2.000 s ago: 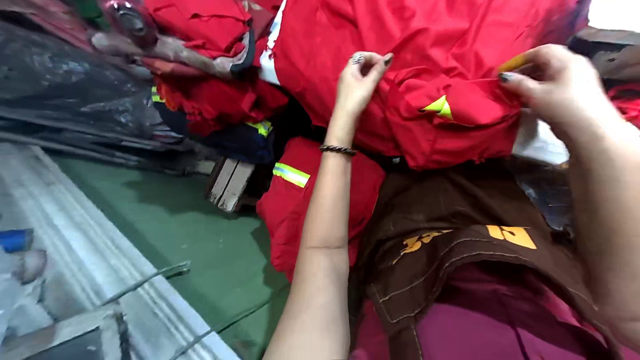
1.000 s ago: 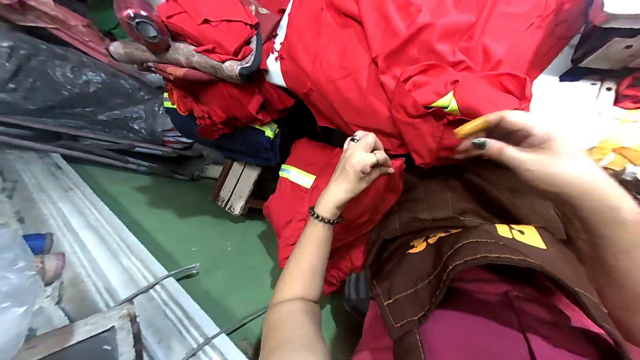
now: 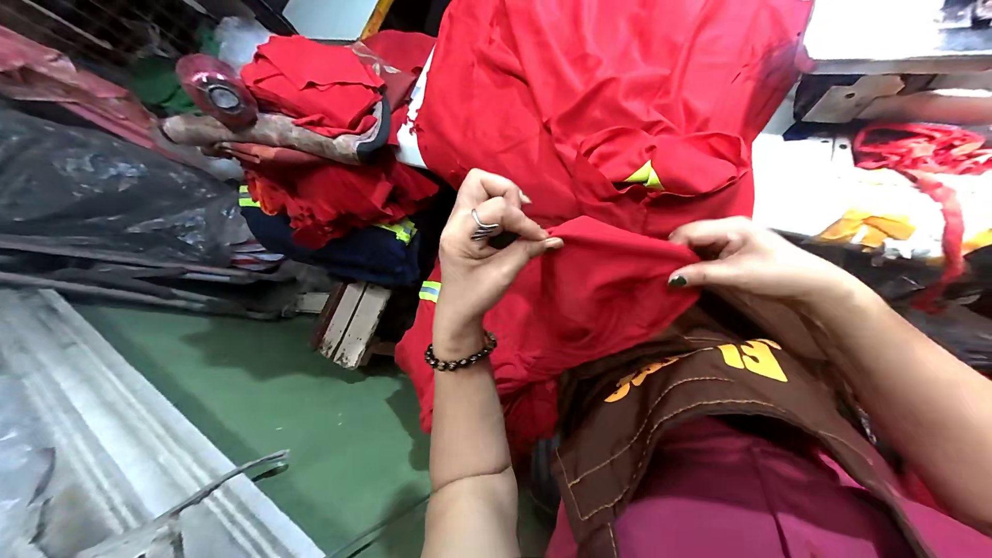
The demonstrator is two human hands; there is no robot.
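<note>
My left hand (image 3: 492, 240), with a ring and a beaded bracelet, pinches the upper left edge of a red fabric piece (image 3: 612, 287). Thumb and fingers of my right hand (image 3: 725, 256) hold the same edge further right, so the cloth is stretched between both hands. Behind it a large red garment (image 3: 620, 85) is spread over a white surface, with a small yellow-green patch (image 3: 645, 175) showing in a fold. More red cloth with a reflective strip (image 3: 429, 291) hangs below my left hand. A brown apron (image 3: 682, 411) covers my lap.
Folded red cloths (image 3: 318, 85) and dark blue fabric (image 3: 333, 248) are piled at the left. A wooden block (image 3: 353, 325) juts out over the green floor. Dark plastic sheeting (image 3: 116, 186) lies far left. Red and yellow scraps (image 3: 876, 229) are at the right.
Both hands now hold a red cloth edge close to my lap. The yellow item seen earlier in my right fingers no longer shows there. My left hand has risen from its lower place one second ago.
</note>
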